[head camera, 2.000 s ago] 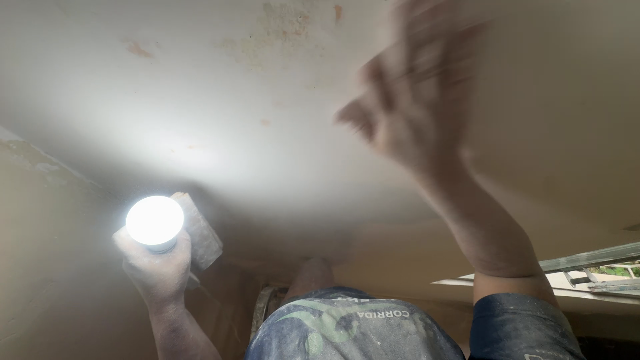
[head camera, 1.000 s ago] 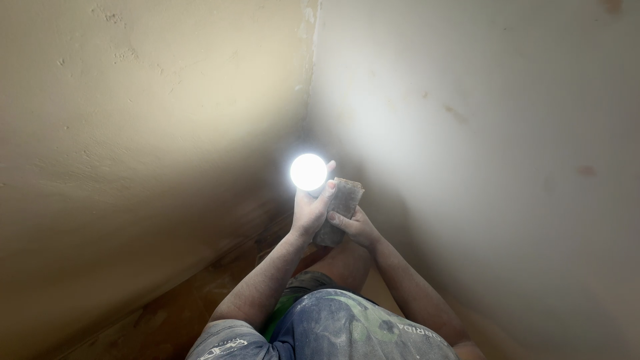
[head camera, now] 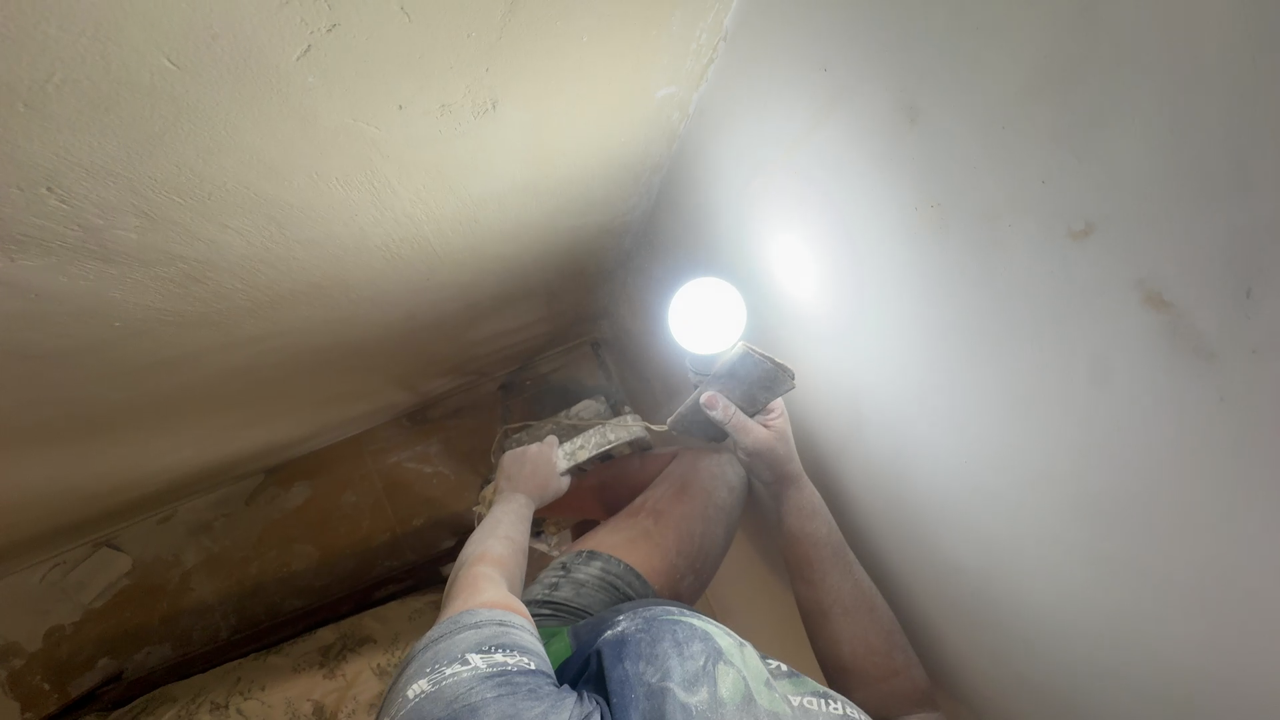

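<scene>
My left hand (head camera: 533, 470) is closed around the end of a pale, crusted bar (head camera: 605, 442), low and left of the light. In my right hand (head camera: 762, 435) is a worn grey-brown sanding block (head camera: 740, 385), the thumb across its near face. A lit round bulb (head camera: 707, 316) glows just above the block. Its base is partly hidden behind the block, so I cannot tell whether my right fingers hold it too. A thin cord (head camera: 640, 424) runs from the bar toward the block.
A rough cream wall (head camera: 300, 200) on the left meets a smoother whitish wall (head camera: 1050, 380) on the right in a corner. Below lies a stained brown surface (head camera: 330, 530) with a patterned cloth (head camera: 300, 665) near it. My bent leg (head camera: 665, 520) is under the hands.
My left hand has let go of the bulb and moved down to the bar. The block, in my left hand two seconds ago, is now in my right. The view has turned toward the corner.
</scene>
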